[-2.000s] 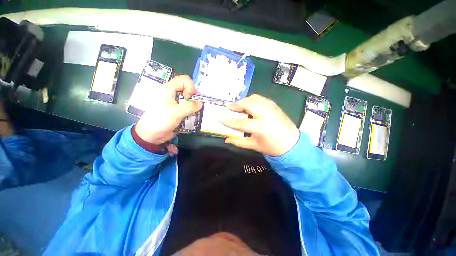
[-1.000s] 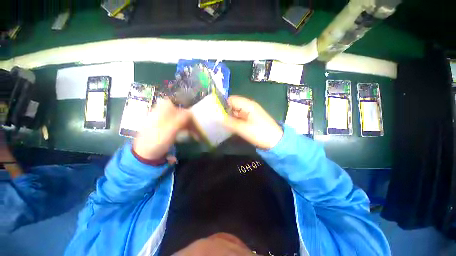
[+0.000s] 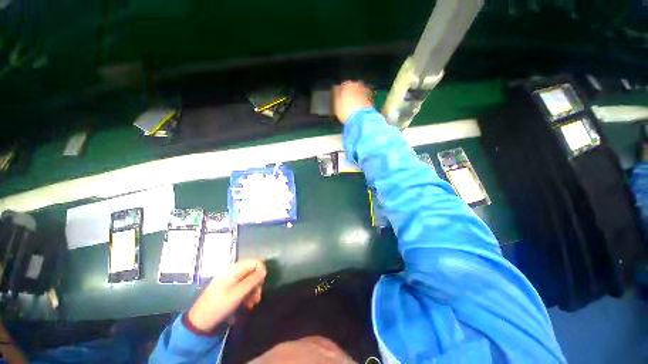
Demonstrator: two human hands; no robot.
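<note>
My left hand (image 3: 231, 293) is low at the left, fingers curled, with nothing visible in it, just below a phone unit (image 3: 217, 249) with a white battery. My right hand (image 3: 352, 101) reaches far forward over the dark belt; its blurred fingers are at the right end of a grey phone unit (image 3: 322, 102) and seem to grip it. A second phone unit (image 3: 180, 249) lies beside the first, and another (image 3: 125, 245) farther left. The blue tray (image 3: 233, 212) heaped with small white pieces stands right of them.
A white sheet (image 3: 84, 222) lies at left. A white divider (image 3: 206, 161) separates bench and belt (image 3: 213, 124); a taped post (image 3: 408, 92) rises near my right arm. Phones lie around my right sleeve. Black stacked trays (image 3: 543, 192) at right carry phones.
The phone that both hands held is released and appears at the left beside the others. My right hand has moved forward to the belt; my left hand has moved down. The view has shifted.
</note>
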